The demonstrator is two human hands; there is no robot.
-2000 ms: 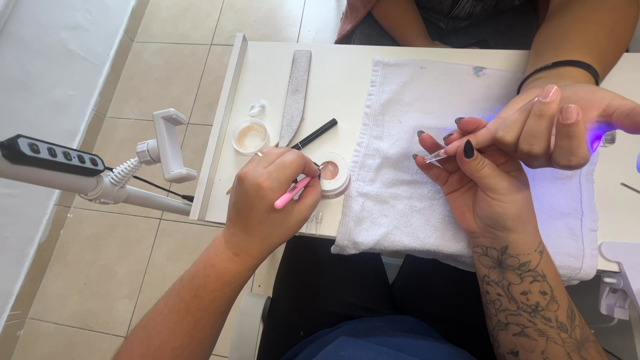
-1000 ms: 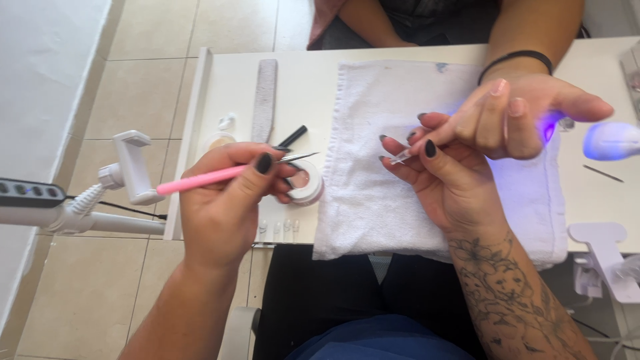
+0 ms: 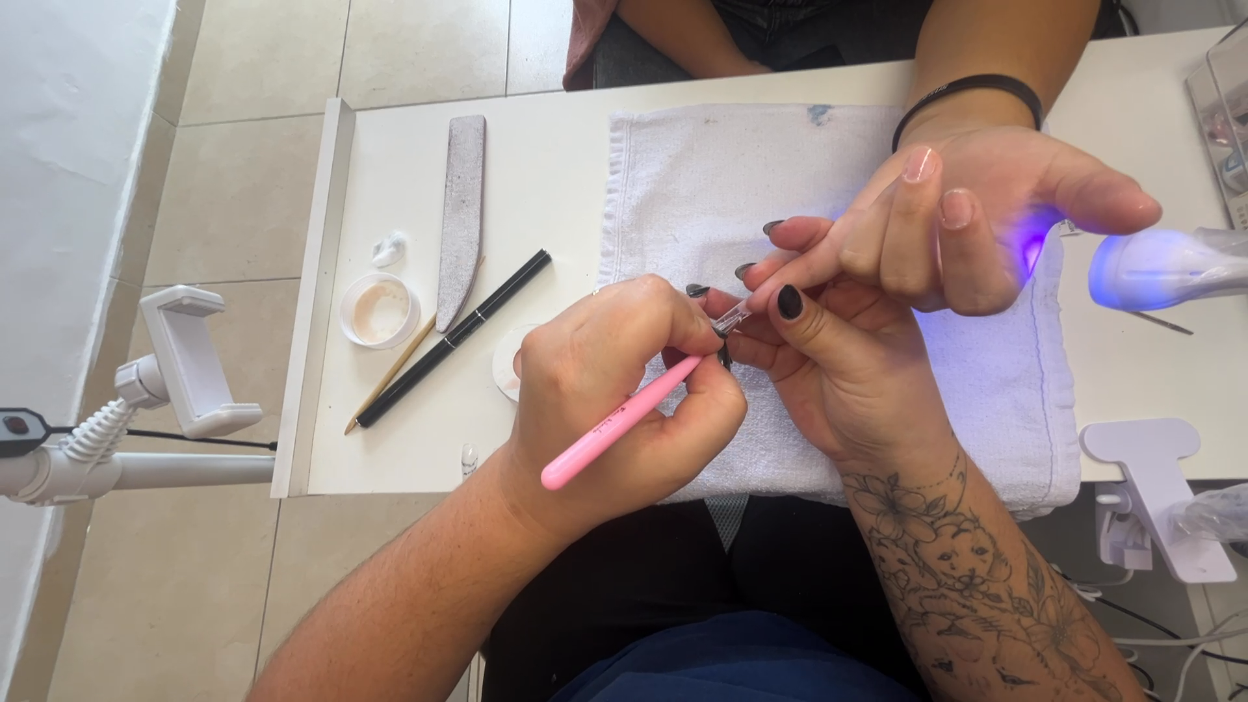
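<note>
A pink-handled nail brush (image 3: 619, 424) is held in my left hand (image 3: 624, 390), its tip at a clear nail extension (image 3: 731, 317) on the other person's finger. My tattooed right hand (image 3: 848, 361) holds that finger from below, thumb on top. The other person's hand (image 3: 975, 205) is palm up, its fingers partly curled, with a black wristband (image 3: 970, 93). Beneath our hands lies a white towel (image 3: 721, 185). A white jar (image 3: 507, 366) is partly hidden behind my left hand. The brush tip is mostly covered by my fingers.
On the left of the white table (image 3: 390, 468) lie a grey nail file (image 3: 461, 219), a black pen-shaped tool (image 3: 453, 336), a wooden stick (image 3: 395, 370) and an open small pot (image 3: 378, 310). At right are a lit lamp (image 3: 1160, 268) and a white clamp (image 3: 1155, 487); a phone holder (image 3: 195, 361) stands left.
My left hand has moved from the jar, where the brush was two seconds ago, over to the finger in my right hand. The pink brush now points toward the nail extension.
</note>
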